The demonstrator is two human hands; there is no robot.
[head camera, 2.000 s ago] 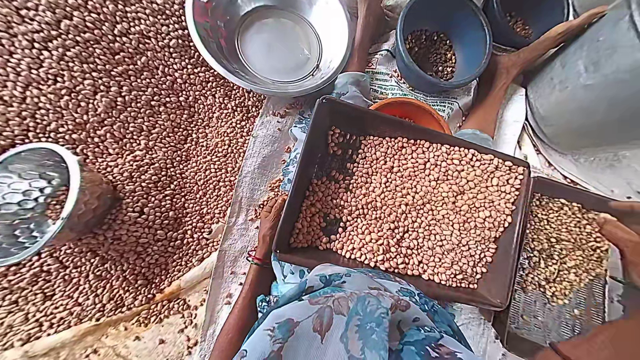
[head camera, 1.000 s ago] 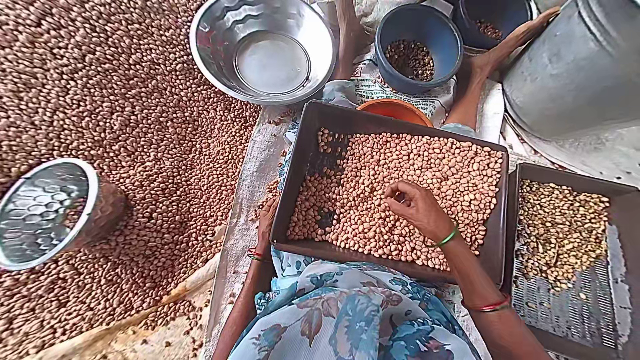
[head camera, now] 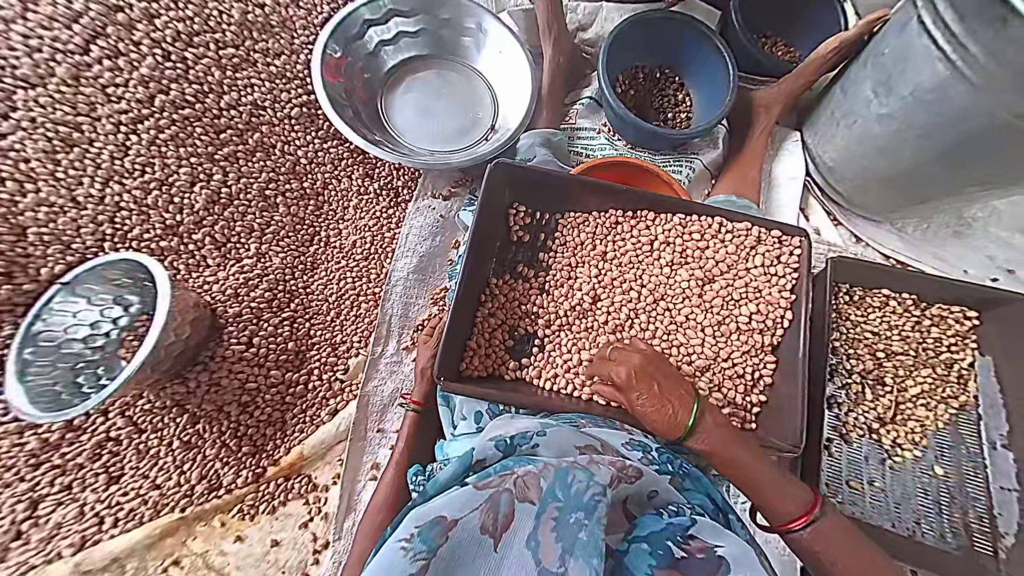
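A dark rectangular tray [head camera: 624, 408] lies tilted over my lap, holding a wide layer of pinkish-brown shelled nuts or beans [head camera: 672, 280]. My right hand [head camera: 644, 384] rests on them near the tray's front edge, fingers curled down; whether anything is between the fingertips is hidden. My left hand [head camera: 428, 348] is at the tray's left edge, its fingers partly hidden by the wall, so its hold is unclear. To the right, a second dark tray [head camera: 820, 352] with a slotted bottom contains smaller, yellowish and darker pieces [head camera: 900, 360].
A large heap of nuts or beans [head camera: 240, 200] spreads across the left, with a dimpled steel vessel [head camera: 88, 336] tipped on it. Beyond my tray are a steel basin [head camera: 436, 104], blue bowls [head camera: 668, 132] [head camera: 780, 48], an orange bowl [head camera: 632, 172] and a large metal container [head camera: 912, 120].
My right hand was over the right-hand tray, then raised above the middle of the lap tray's contents; now it is down near the front edge. My left hand stays at the left edge.
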